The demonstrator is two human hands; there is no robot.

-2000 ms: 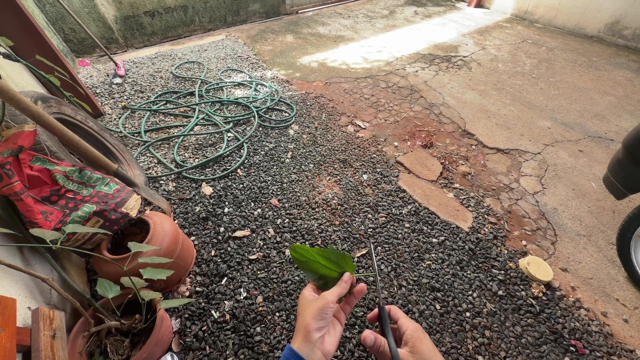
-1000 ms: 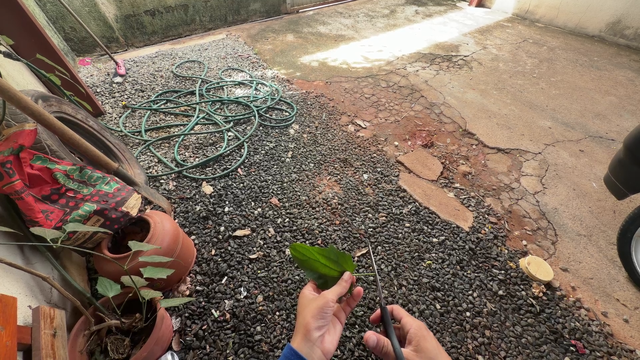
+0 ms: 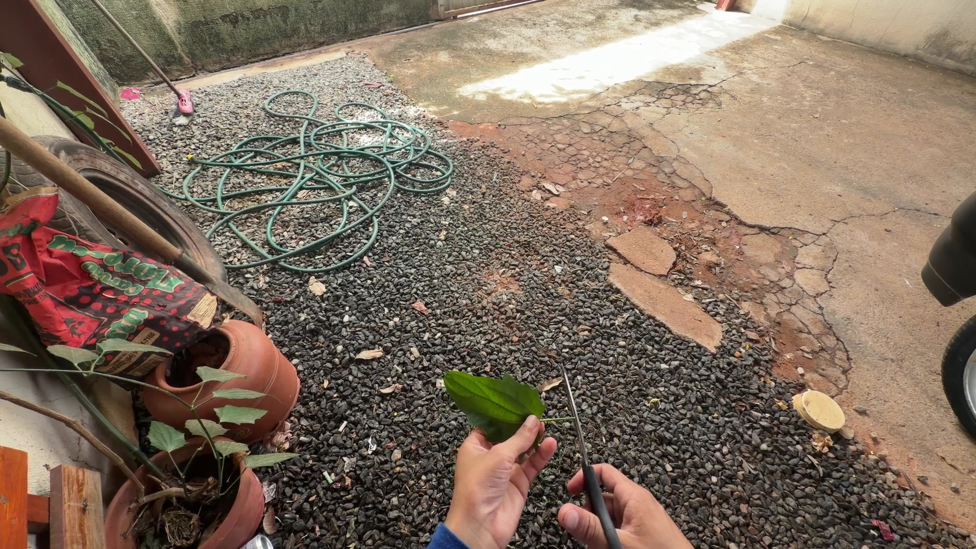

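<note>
Between the thumb and fingers of my left hand (image 3: pixel 499 476) is a green leaf (image 3: pixel 492 400), its blade pointing up and left and its thin stem sticking out to the right. My right hand (image 3: pixel 625 511) holds a tool with a black handle and a long thin metal blade (image 3: pixel 576 419), seen edge-on; whether it is a knife or scissors I cannot tell. The blade points up and crosses the end of the leaf stem in view. Whether it touches the stem is unclear.
Dark gravel (image 3: pixel 366 450) lies below my hands. On the left are clay pots (image 3: pixel 267 374) with a plant, a red printed bag (image 3: pixel 99 282), a tire (image 3: pixel 122 183) and a wooden-handled tool (image 3: pixel 84 183). A green hose (image 3: pixel 305 168) lies coiled ahead; cracked concrete (image 3: pixel 839 145) and a wheel (image 3: pixel 964 374) are right.
</note>
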